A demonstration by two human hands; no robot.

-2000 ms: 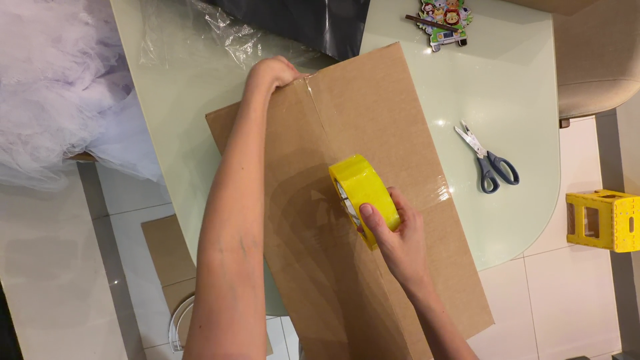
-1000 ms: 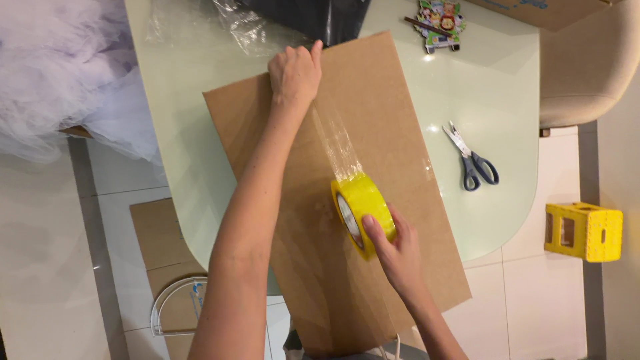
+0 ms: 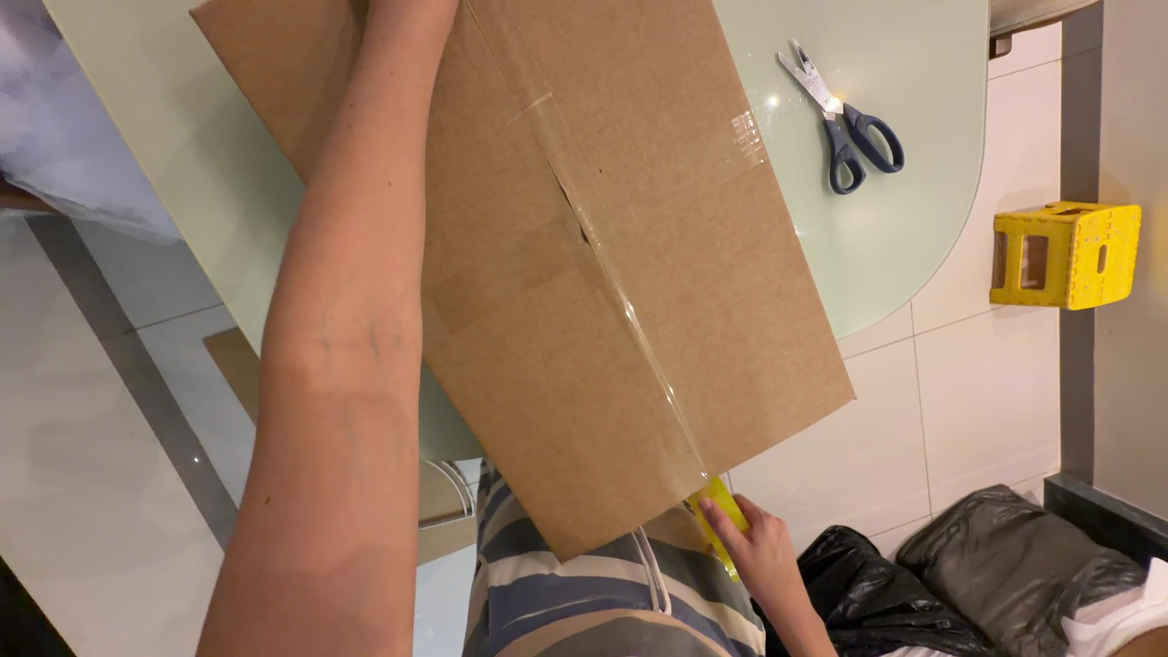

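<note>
A cardboard box (image 3: 639, 274) lies on a pale glass tabletop, with a strip of clear tape (image 3: 630, 315) running along its centre seam. My right hand (image 3: 753, 543) grips a yellow roll of packing tape (image 3: 721, 525) at the box's near edge, where the strip reaches the roll. My left arm stretches over the box's left side; the left hand is cut off by the top of the view. Scissors (image 3: 832, 114) with dark blue handles lie on the tabletop right of the box, blades slightly apart.
A yellow folding step stool (image 3: 1066, 255) stands on the tiled floor at the right. Black plastic bags (image 3: 990, 570) rest at the lower right. White tulle-like fabric (image 3: 82, 119) is at the upper left. The glass tabletop (image 3: 922, 210) has a rounded corner at the right.
My right hand has drawn the tape roll from the middle of the box down to its near edge, lengthening the strip. The view has shifted toward the near side.
</note>
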